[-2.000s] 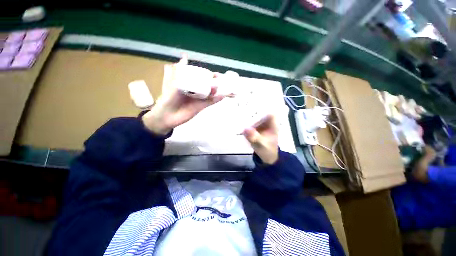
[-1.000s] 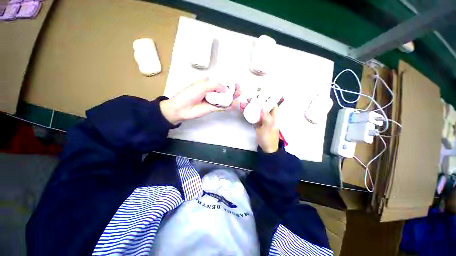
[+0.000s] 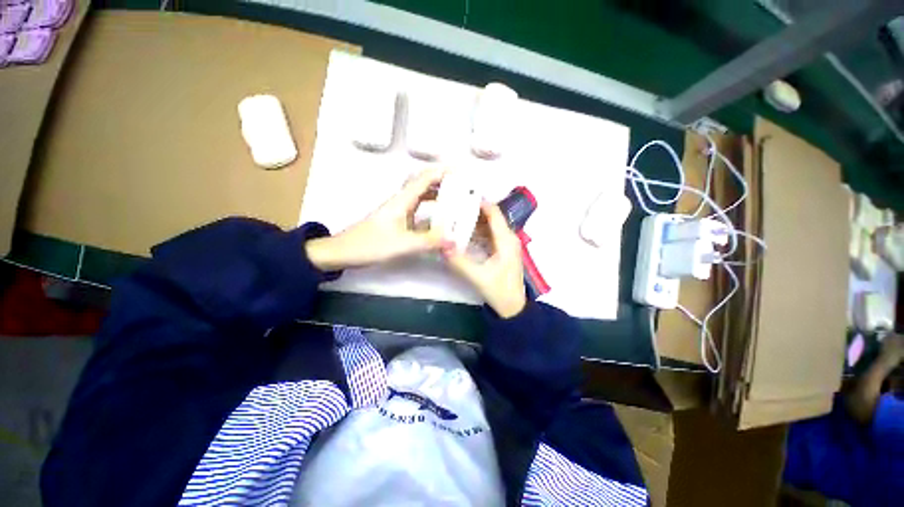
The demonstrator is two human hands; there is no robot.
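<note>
My left hand (image 3: 396, 223) and my right hand (image 3: 493, 262) together hold a white rounded unit (image 3: 459, 206) above the white work sheet (image 3: 396, 277). The unit is blurred and overexposed, so its details are unclear. A red and black infrared thermometer (image 3: 533, 265) lies on the sheet just right of my right hand, partly hidden by it. More white units lie on the sheet: one at the back left (image 3: 377, 124), one at the back middle (image 3: 493, 119) and one at the right (image 3: 604, 217).
A white unit (image 3: 268, 131) lies on the brown cardboard sheet (image 3: 178, 109) at left. Pink units (image 3: 32, 28) are at the far left. A power strip (image 3: 652, 262) with adapters and white cables stands at right, beside folded cardboard (image 3: 798, 287). A person's blue sleeve (image 3: 843, 446) shows at far right.
My right hand has moved onto the unit that my left hand holds. The thermometer now shows lying beside my right hand. The whole view has shifted slightly.
</note>
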